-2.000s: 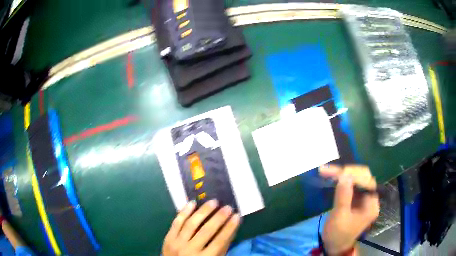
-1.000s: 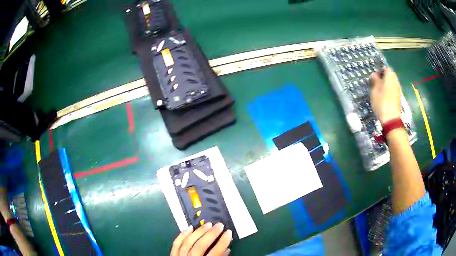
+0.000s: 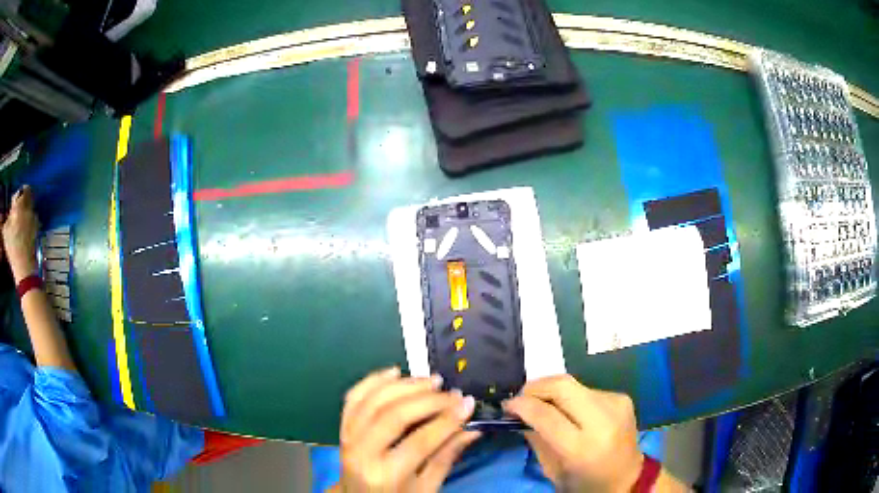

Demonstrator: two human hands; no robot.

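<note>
A black phone mid-frame (image 3: 492,327) lies on a white foam pad (image 3: 546,337) at the centre, with an orange strip and two pale angled strips showing. My left hand (image 3: 410,433) and my right hand (image 3: 576,428) meet at the phone's lower end, fingertips close together on its bottom edge. A small dark, shiny part seems to be between the fingertips, mostly hidden by them. I cannot tell which hand holds it. No tweezers can be made out.
A white adhesive sheet (image 3: 644,294) overlaps black strips on blue film at the right. A clear component tray (image 3: 827,193) stands far right. Stacked dark pads (image 3: 511,130) bear a phone assembly beyond. Black strips (image 3: 154,250) lie left. Another person's arm (image 3: 37,303) is at far left.
My right hand has come back from the component tray to the phone's lower end. My left hand has moved from resting on the phone to its bottom edge. The view has shifted.
</note>
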